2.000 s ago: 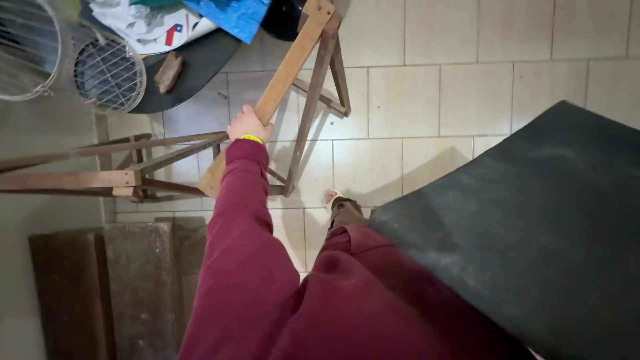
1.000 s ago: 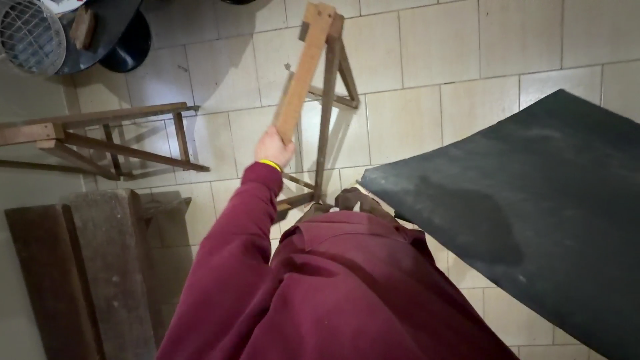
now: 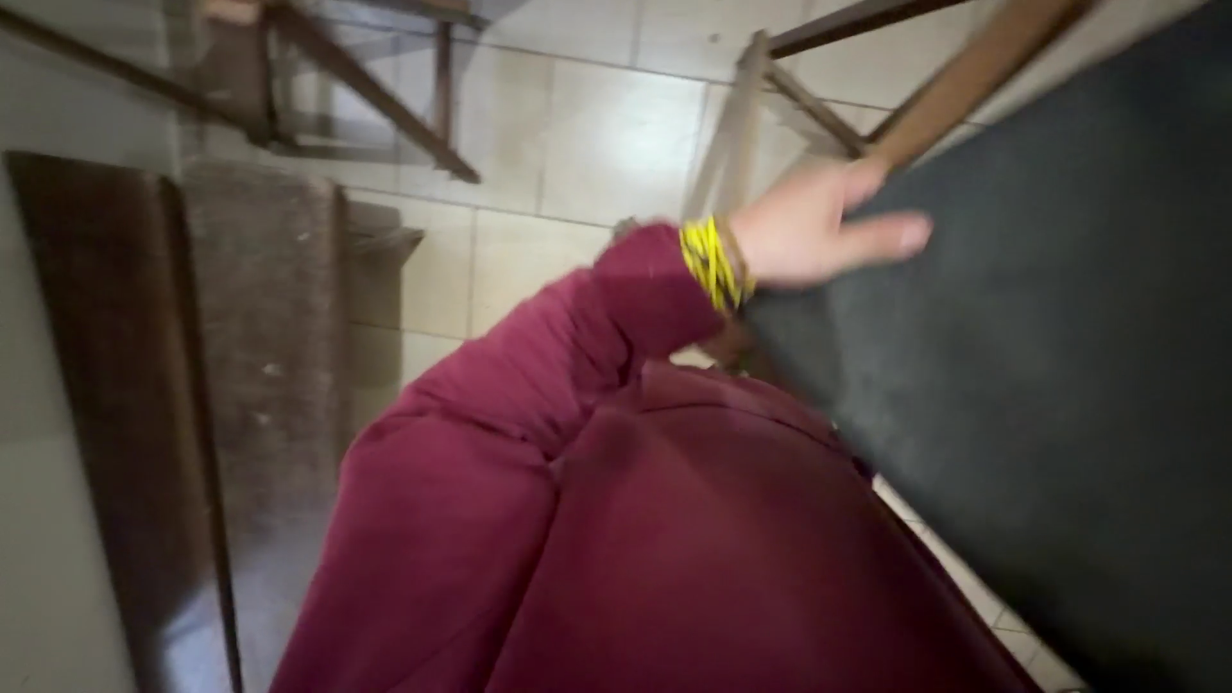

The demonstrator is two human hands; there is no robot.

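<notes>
My left hand [image 3: 818,226], blurred, with yellow bands at its wrist, is at the near end of the top bar [image 3: 982,82] of a wooden trestle. One finger overlaps the bar's end, while the thumb sticks out over a large dark board [image 3: 1039,318]. The other fingers are hidden, so the grip cannot be told. Beyond the hand, the trestle's legs [image 3: 751,125] stand on the tiles. The board slants across the right side, its near edge beside my maroon sweatshirt. My right hand is out of view.
A second wooden trestle [image 3: 366,87] stands at the upper left. Below it, two dark wooden planks or benches [image 3: 265,356] lie side by side along the wall. Pale floor tiles [image 3: 616,125] show between the two trestles.
My left hand and the trestle at it have moved right, up to the dark board; earlier the hand gripped the bar apart from the board. The thumb now sticks out.
</notes>
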